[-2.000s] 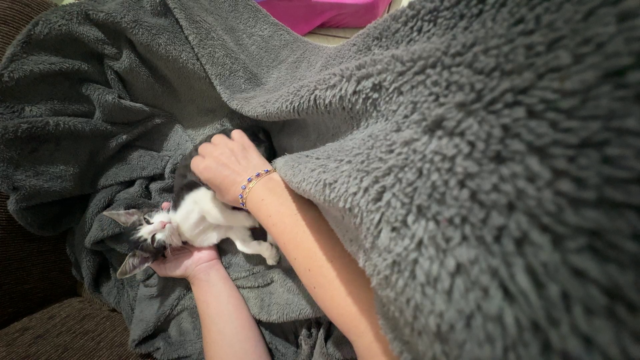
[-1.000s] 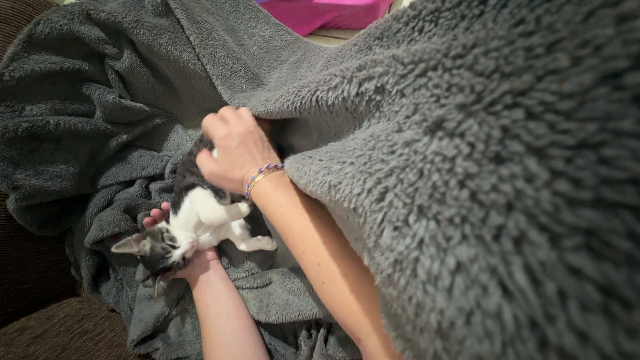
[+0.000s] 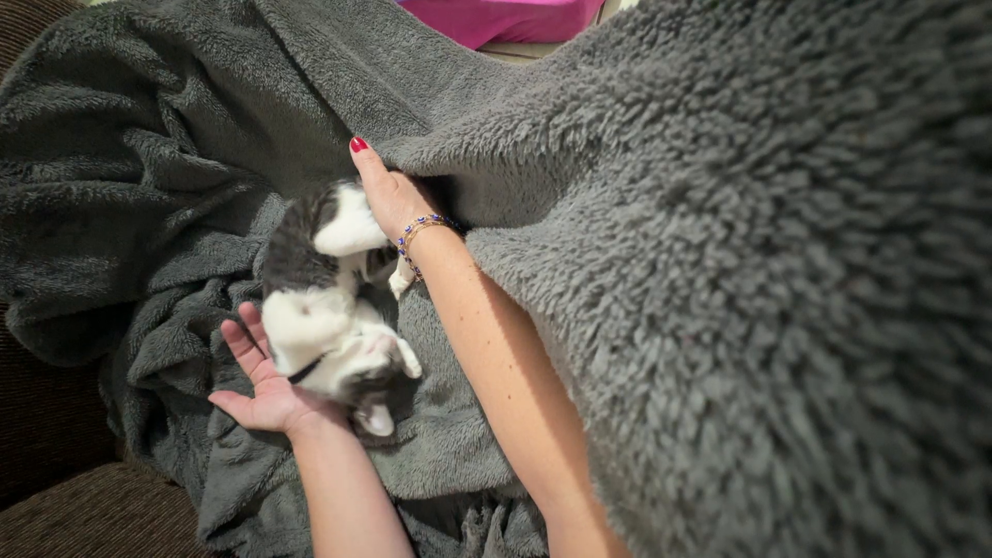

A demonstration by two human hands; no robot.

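Observation:
A grey-and-white kitten lies curled on a fluffy grey blanket, its belly partly turned up and its head toward the lower right. My left hand is palm up with fingers spread, beside and partly under the kitten's neck and shoulder, where a dark collar shows. My right hand, with a red-painted thumbnail and a beaded bracelet at the wrist, rests against the kitten's hindquarters. The right hand's thumb points up; its other fingers are hidden behind the hand and in the blanket's fold.
A raised mass of the grey blanket fills the right side, next to my right forearm. Brown ribbed upholstery shows at the lower left. A pink cloth or object lies beyond the blanket at the top.
The kitten's head has swung from the left to the lower right, off my left palm. My right hand has moved from over the kitten's body to its hindquarters. The left hand's fingers now show spread.

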